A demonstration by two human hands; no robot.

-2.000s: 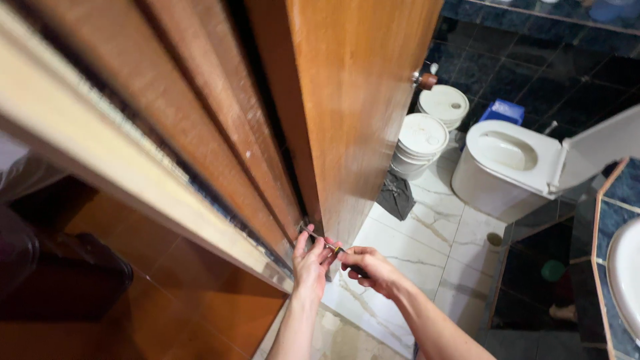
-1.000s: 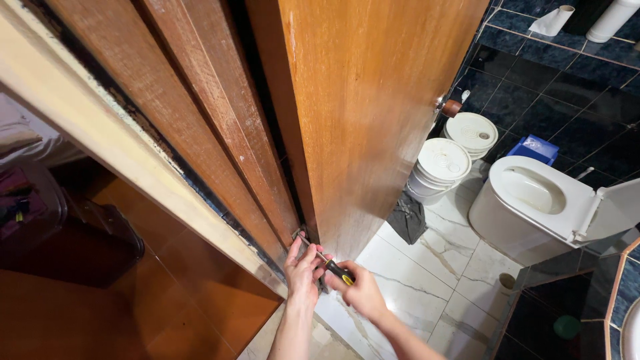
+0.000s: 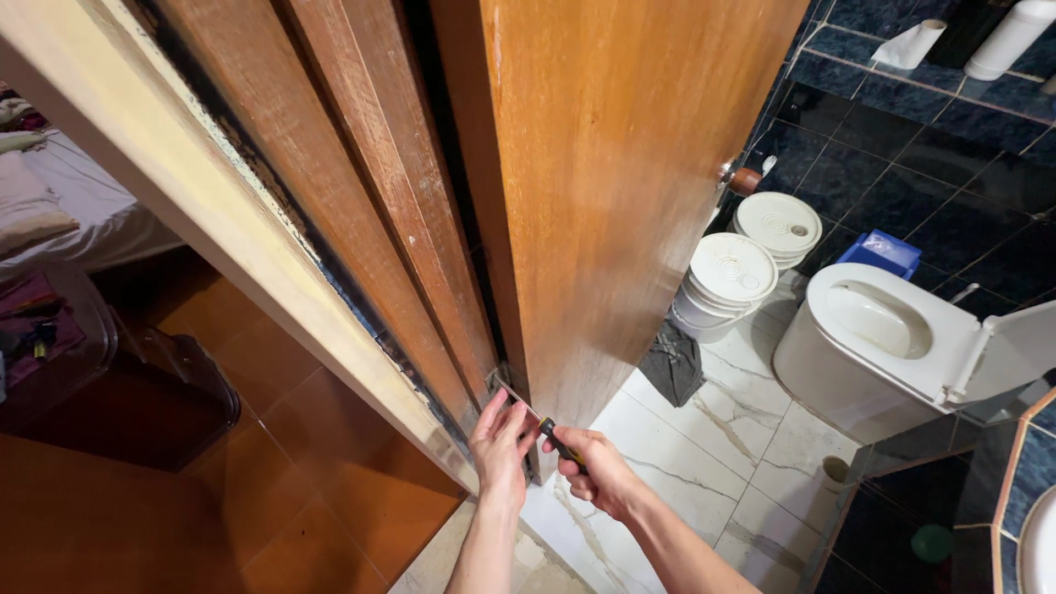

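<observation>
My right hand (image 3: 596,472) is closed around the black and yellow handle of a screwdriver (image 3: 563,445). Its thin shaft points up and left to a small metal hinge (image 3: 493,381) low in the gap between the wooden door frame (image 3: 412,239) and the open wooden door (image 3: 610,190). My left hand (image 3: 499,441) is beside the shaft, fingers raised near the tip and the hinge; whether they grip the shaft or only touch it, I cannot tell. The exact contact of the tip is too small to make out.
Beyond the door stand lidded white buckets (image 3: 732,268), a dark bag (image 3: 672,363), a blue container (image 3: 879,253) and a toilet (image 3: 874,330) with its lid up. A round door knob (image 3: 745,181) sticks out from the door. Plastic bins (image 3: 165,396) and a bed (image 3: 74,198) are at left.
The screwdriver's handle, mostly hidden in my right hand two seconds ago, now shows plainly. Both hands have stayed low by the door's edge. The view has shifted.
</observation>
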